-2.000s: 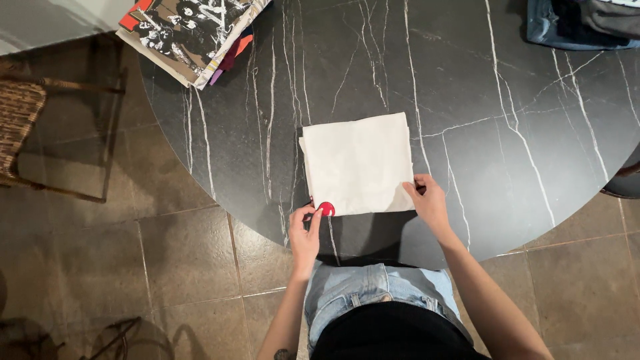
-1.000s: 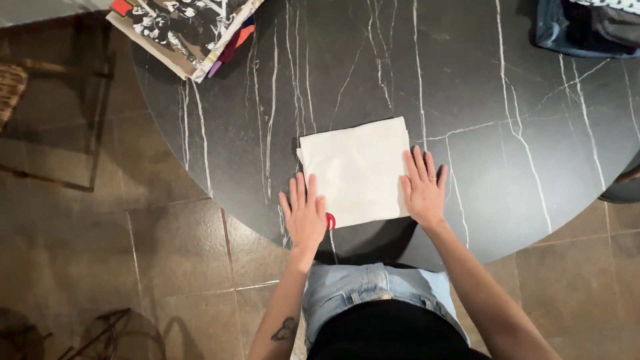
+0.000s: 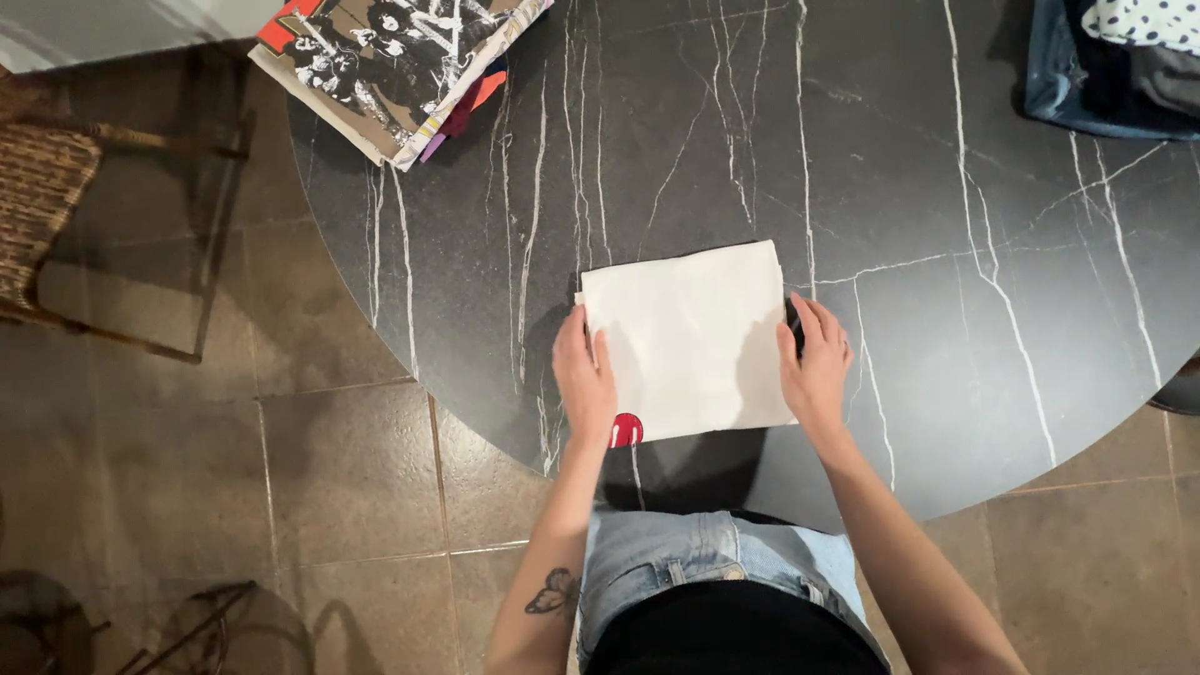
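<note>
A folded white cloth item (image 3: 689,342) lies near the front edge of the round black marble-look table (image 3: 900,356). A red round patch with white marks (image 3: 626,429) shows at its lower left corner. My left hand (image 3: 583,370) is at the cloth's left edge, thumb over the top, fingers along the side. At the right edge is my right hand (image 3: 814,361), its thumb at the cloth and its fingers curved outside it. Whether the fingers reach beneath the cloth is hidden.
At the table's upper left lies a stack of folded cloth items (image 3: 403,75), the top one with a black-and-white print. Folded clothes with denim (image 3: 1055,84) sit at the upper right. A wicker chair (image 3: 47,206) stands left of the table.
Two seconds ago my fingertips were at the cloth's lower corners. Both hands have moved up along its sides, from lying flat one second ago to a curved hold at the edges.
</note>
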